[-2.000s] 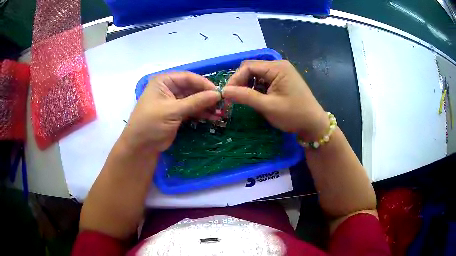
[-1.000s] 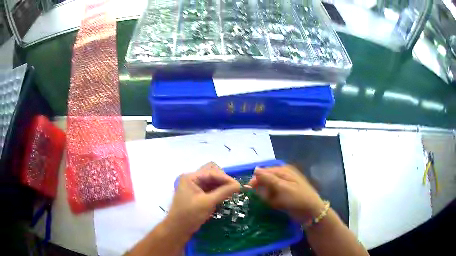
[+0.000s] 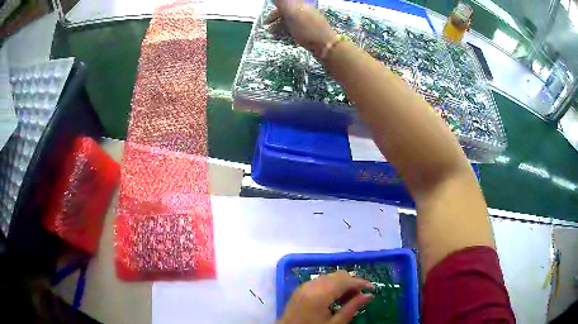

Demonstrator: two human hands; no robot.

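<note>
My left hand (image 3: 329,296) is over the small blue bin (image 3: 347,255) at the bottom, thumb and index finger slightly apart; its palm is hidden, so I cannot tell what it holds. Thin green strips (image 3: 382,297) lie in the bin. My right arm stretches far forward, and my right hand (image 3: 301,24) is over the far left part of the clear compartment tray (image 3: 485,149), partly cut off by the top edge. Whether it holds anything cannot be seen. The tray's pockets hold many small green and silver boards.
The tray sits above a large blue crate (image 3: 304,168). Red bubble wrap (image 3: 166,114) with a panel in it lies left, beside another red pack (image 3: 85,193). Several dark slivers lie on the white sheet (image 3: 253,231). A jar with orange contents (image 3: 456,25) and yellow-handled pliers (image 3: 552,272) are right.
My right hand has left the small bin and moved forward over the compartment tray. My left hand stays over the bin. The view has tilted up and swung left.
</note>
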